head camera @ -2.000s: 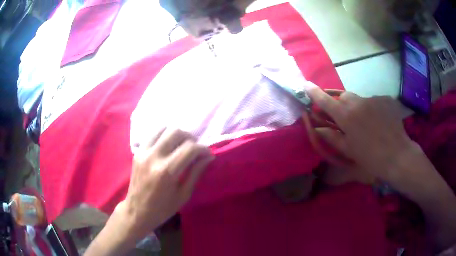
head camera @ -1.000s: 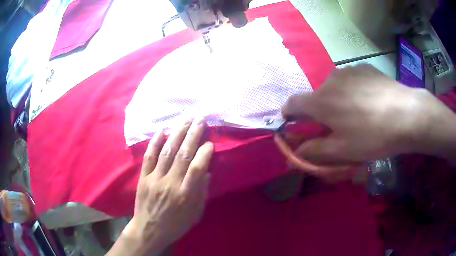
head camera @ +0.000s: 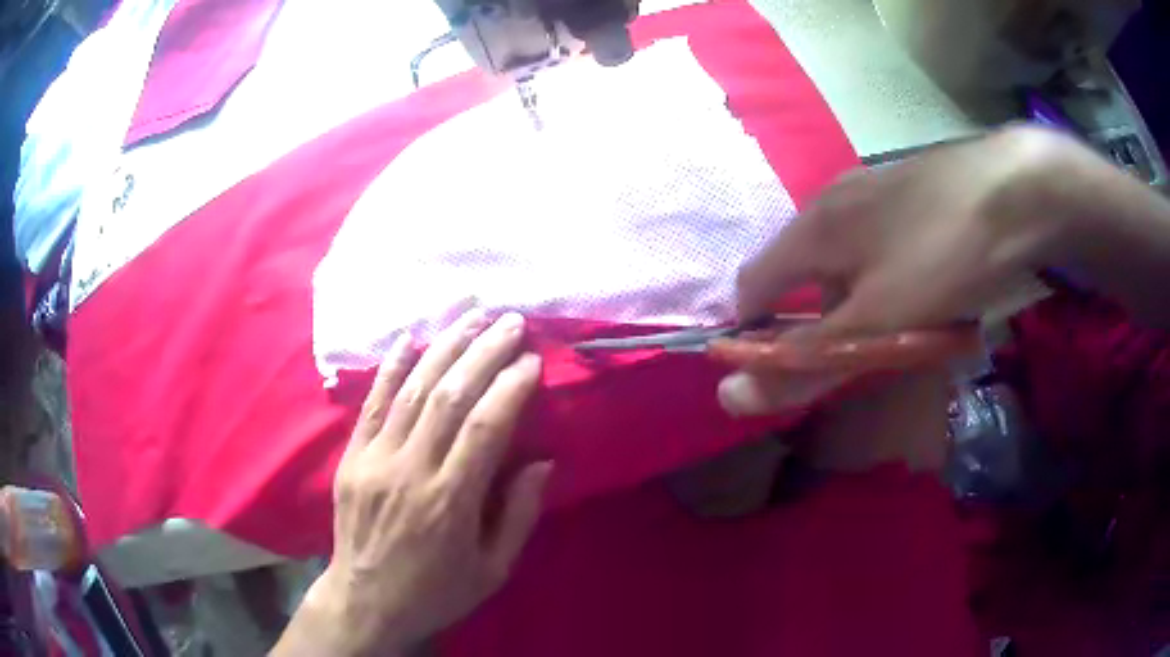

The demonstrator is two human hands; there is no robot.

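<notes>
A large red garment panel (head camera: pixel 218 334) lies on the table, with a white dotted pocket bag (head camera: pixel 565 205) on top of it. My left hand (head camera: pixel 436 449) lies flat, fingers spread, on the lower edge of the pocket bag and the red cloth. My right hand (head camera: pixel 898 257) holds orange-handled scissors (head camera: pixel 853 349), slightly blurred. The silver blades point left and lie along the red cloth just below the pocket bag's lower edge, a little right of my left fingertips. I cannot tell whether the blades are cutting.
The sewing machine head (head camera: pixel 520 39) with its needle is above the pocket bag's upper part. A small red piece (head camera: pixel 199 64) lies at upper left. A phone (head camera: pixel 1055 113) is partly hidden behind my right arm. An orange bottle (head camera: pixel 36 526) is at lower left. Red cloth covers my lap.
My right hand has brought the scissors down and left from the pocket bag's right side to its lower edge, with the blades now flatter. My left hand has flattened out on the cloth.
</notes>
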